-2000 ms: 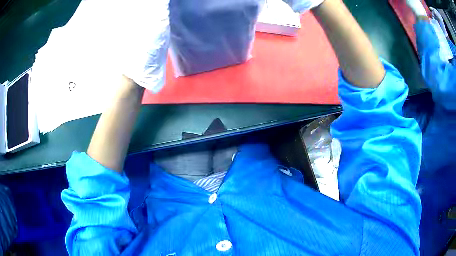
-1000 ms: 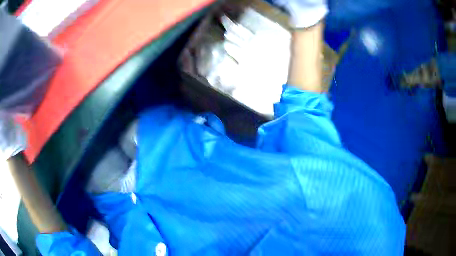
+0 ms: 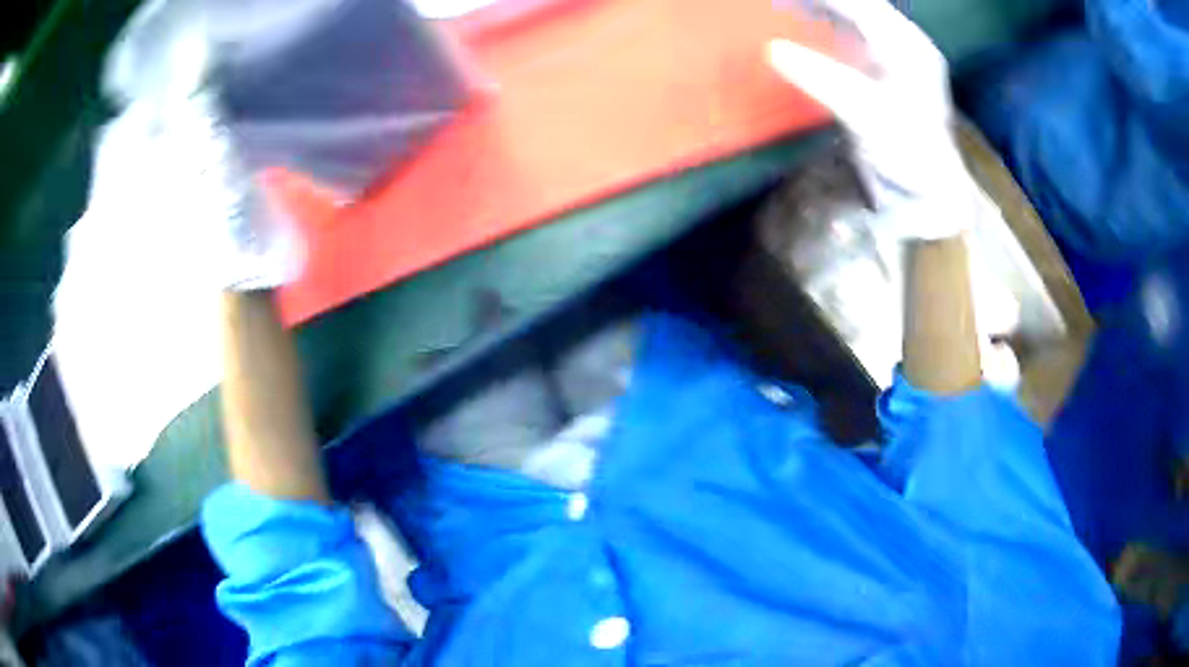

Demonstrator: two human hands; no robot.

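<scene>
A greyish protective bag [image 3: 342,85] with a dark device inside or behind it is over the upper left of the red-orange work mat [image 3: 626,98]. My gloved left hand [image 3: 215,183] grips its left side; the fingers are blurred and merge with the white sheets. My gloved right hand [image 3: 900,124] is empty, fingers apart, over the mat's right end. White bags [image 3: 117,300] lie left of the mat, partly behind my left hand and forearm.
White boxes with dark faces [image 3: 59,437] stand at the bench's left edge. An open brown scrap carton [image 3: 1063,332] with crumpled white material is below the bench edge at right, partly behind my right forearm. A person's blue sleeve [image 3: 1141,52] shows at upper right.
The view swung right, then partly back. My right hand was beyond the scrap carton one second ago and is now over the mat. My left hand stays at the greyish bag.
</scene>
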